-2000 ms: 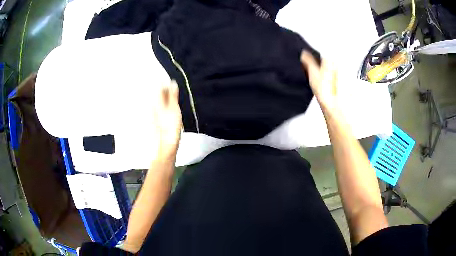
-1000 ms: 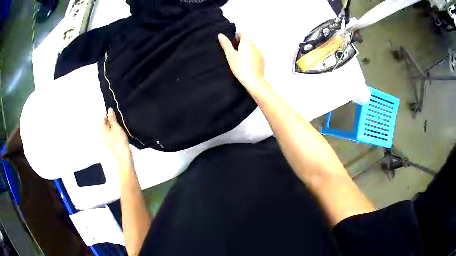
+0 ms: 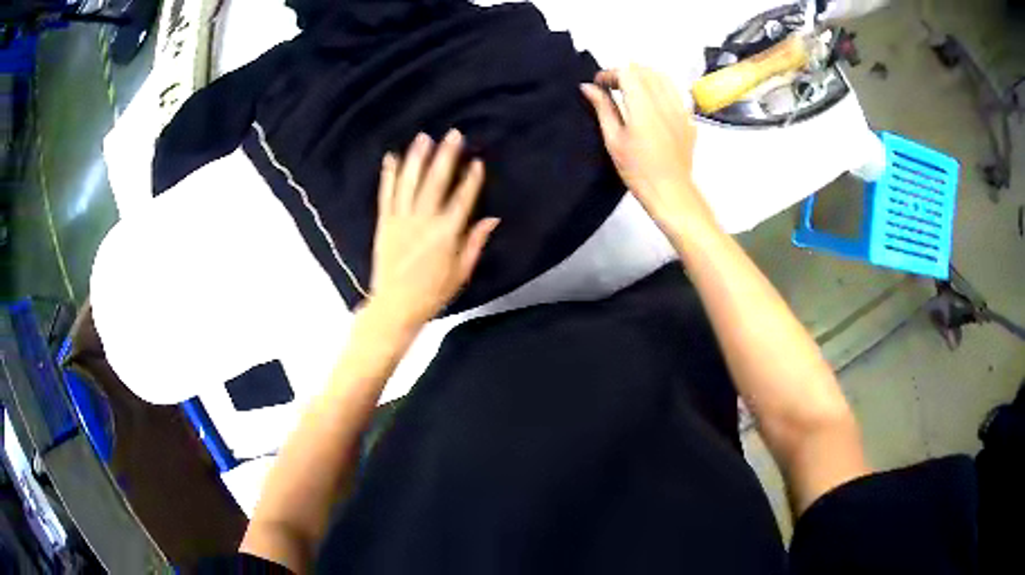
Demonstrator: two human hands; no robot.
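Observation:
The black garment [image 3: 517, 146] lies spread on the white pressing board [image 3: 157, 303]. A thin light line [image 3: 298, 197] runs down its left side, and a narrow black sleeve [image 3: 208, 135] lies to the upper left. My left hand [image 3: 427, 230] rests flat on the cloth with fingers spread, holding nothing. My right hand [image 3: 646, 135] is at the garment's right edge, with thumb and fingers on the edge. The steam iron [image 3: 753, 79] with its yellow-orange handle sits on the board to the right of my right hand.
A light-blue slotted stool [image 3: 913, 208] stands at the right, below the table. A black patch [image 3: 260, 385] lies on the white board at left. Brown cloth [image 3: 169, 483] and blue frame parts show at lower left. Metal stand legs stand on the floor at right.
My left hand has moved from beside the garment's left edge onto its middle. My right hand stays at the right edge. The view has shifted, so the iron and stool appear further right and higher.

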